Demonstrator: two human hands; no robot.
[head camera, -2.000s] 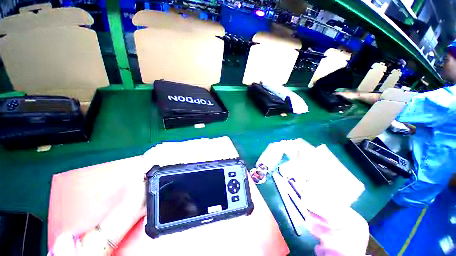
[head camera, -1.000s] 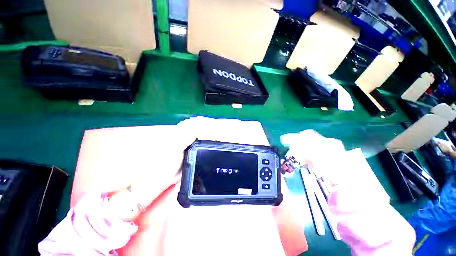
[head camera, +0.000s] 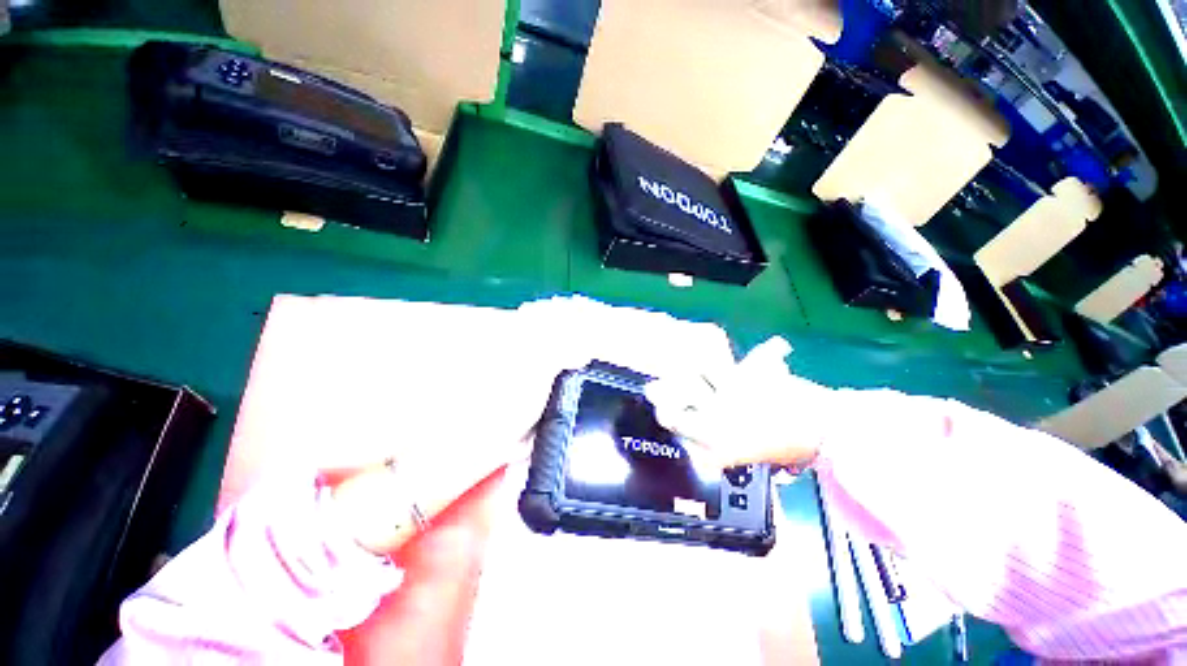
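Note:
A grey scan tool with a black rugged rim (head camera: 625, 488) lies tilted on a white and pink-red mat (head camera: 280, 390). Its screen shows TOPDON, a bright glare patch and a small pale label. My left hand (head camera: 456, 475), washed out by glare, is at the tool's left edge and grips it. My right hand (head camera: 742, 410) is over the screen's upper right corner and part of the keypad. A white pointed shape (head camera: 771, 354) shows at this hand; glare hides whether it is a cloth or something else held.
Two pale strips (head camera: 859, 592) and a thin dark tool (head camera: 890, 569) lie right of the mat. Open boxes line the bench behind, one with a TOPDON pouch (head camera: 677, 195), one with a scan tool (head camera: 300, 111). Another black box (head camera: 163, 455) stands at near left.
My right hand has moved left from beside the mat onto the tool's screen. The tool is now tilted, and the TOPDON logo has appeared on the formerly dark screen. The view has shifted.

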